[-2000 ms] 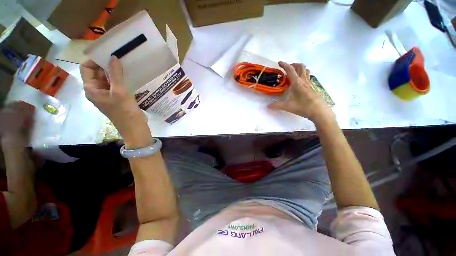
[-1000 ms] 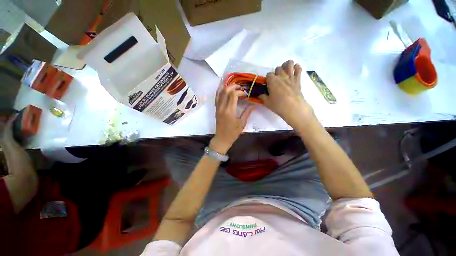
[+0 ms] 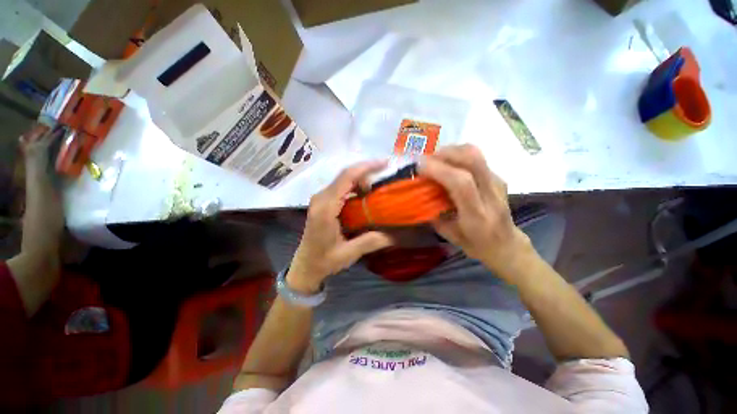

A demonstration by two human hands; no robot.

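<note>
An orange coiled cord set [image 3: 400, 204] with a pale tie and black plug parts is between my two hands, just off the table's front edge. My left hand [image 3: 335, 226] holds its left end. My right hand [image 3: 473, 202] holds its right end, fingers over the top. A clear polybag [image 3: 376, 113] with an orange QR label [image 3: 418, 137] lies on the table beyond the cord. An open retail box [image 3: 259, 133] stands to the left, its white inner flap up with a black handle bar on it.
A blue, red and yellow tape dispenser [image 3: 675, 97] is at the right. A thin patterned strip [image 3: 517, 126] lies right of the polybag. Brown cartons [image 3: 347, 8] stand at the back. Small orange boxes [image 3: 95, 117] and another person's arm [image 3: 40, 210] are at the left.
The cord has come off the table towards me and is turned in both hands. The polybag with its orange label now shows beyond it. The other person's hand has moved to the small boxes.
</note>
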